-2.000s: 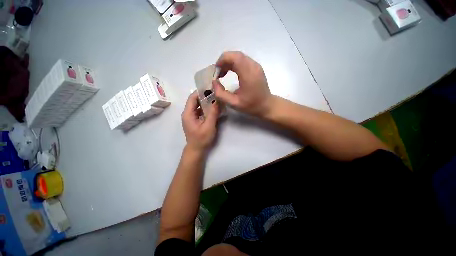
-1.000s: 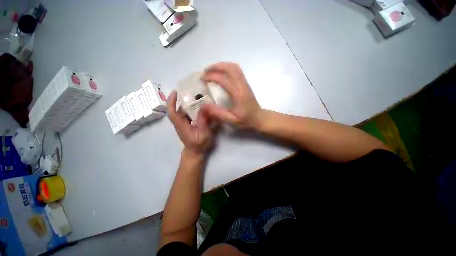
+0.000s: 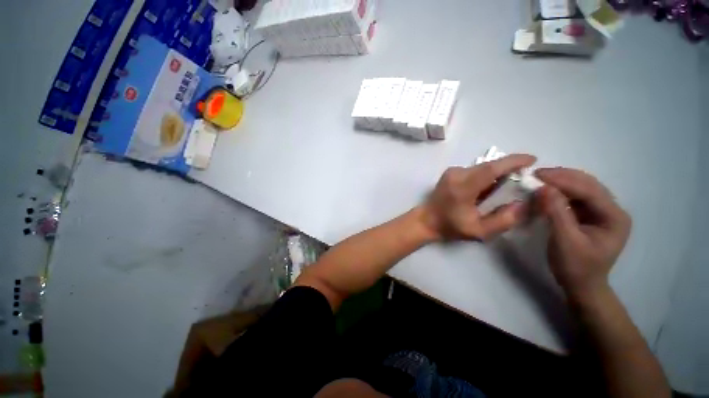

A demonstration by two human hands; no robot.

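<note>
My left hand [image 3: 464, 204] holds a small white carton [image 3: 509, 196] between thumb and fingers. My right hand [image 3: 585, 221] has its fingertips at the carton's near right end, on a small white flap [image 3: 531, 183]. The carton's inside is not visible. Small white pieces, possibly the white sticks [image 3: 490, 155], show just behind my left hand. A short row of white cartons [image 3: 404, 106] stands to the left of my hands, the rightmost one slightly apart from the rest.
A longer block of cartons [image 3: 315, 27] stands at the back. Open cartons [image 3: 561, 35] lie at the back right, with purple bottles [image 3: 684, 12] at the corner. Yellow tape roll [image 3: 225, 109], white corded device [image 3: 239, 79] and blue printed packets [image 3: 155, 109] lie left.
The view has turned left, so the table things appear farther right. The carton in my hands was open-looking and grey inside; now its end flap is between my fingers. One carton has joined the short row.
</note>
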